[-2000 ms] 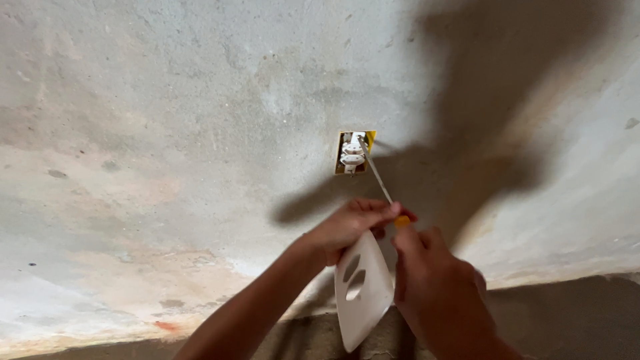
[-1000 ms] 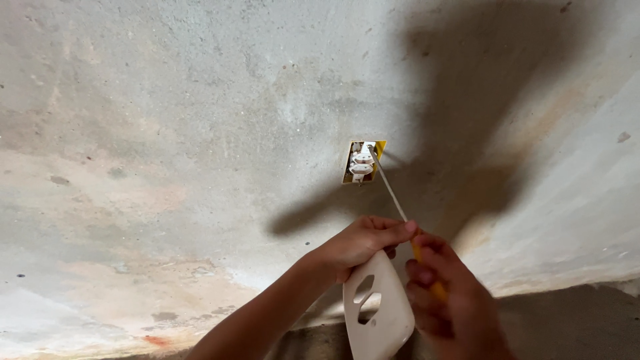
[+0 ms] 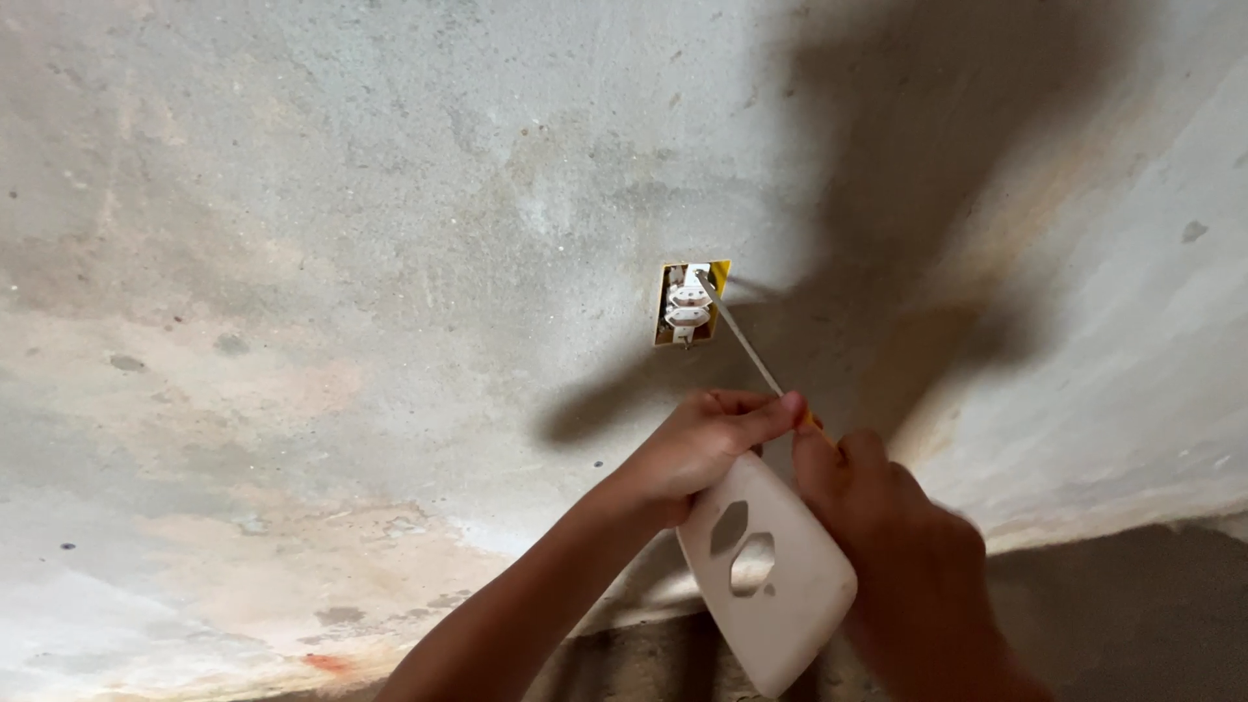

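A double power socket (image 3: 688,304) with two white outlets sits in a yellow wall box (image 3: 722,278) recessed in the wall. The tip of a screwdriver (image 3: 746,341) with a long metal shaft and an orange-yellow handle meets the upper end of the socket's white frame. My right hand (image 3: 873,507) is closed round the handle. With thumb and fingers my left hand (image 3: 721,439) steadies the shaft close to the handle, and it also holds a white socket cover plate (image 3: 780,604) with two shaped openings, which hangs below it. A screw shows at the frame's lower end.
A rough, stained plaster wall (image 3: 390,244) surrounds the box. Dark shadows of the arms and body fall across its right part. Along the bottom lies the dark grey floor (image 3: 1121,604).
The cover plate has swung and tilted in my left hand. My right hand has shifted its grip on the screwdriver handle, while the tip stays at the upper part of the socket.
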